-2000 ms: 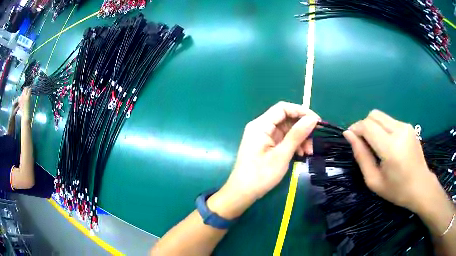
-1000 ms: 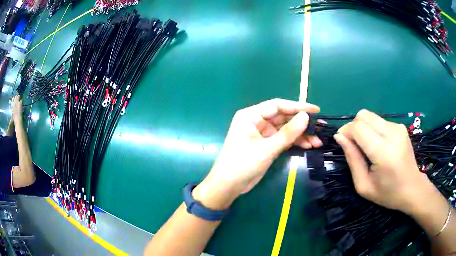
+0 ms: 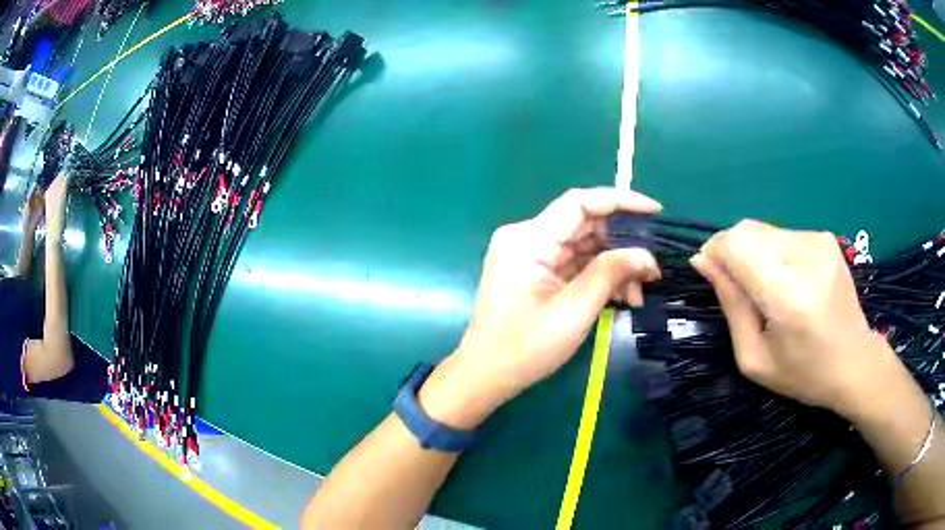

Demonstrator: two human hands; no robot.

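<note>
My left hand holds a black connector housing between its thumb and fingers. Black wires leave the housing to the right, towards my right hand. My right hand is bent over these wires with thumb and index finger close together; its fingertips hide the wires there. A loose harness pile lies under and below my hands, with its housings along its left side. Red and white tips with a silver ring terminal show just beyond my right hand.
A large harness pile lies at left, housings at its far end. A straight wire bundle lies at the upper right. Yellow tape crosses the green table. Another person's arm is at the far left.
The housing in my left hand has turned so its broad side shows, and several wires now spread from it. My right hand stays close beside it over the wires.
</note>
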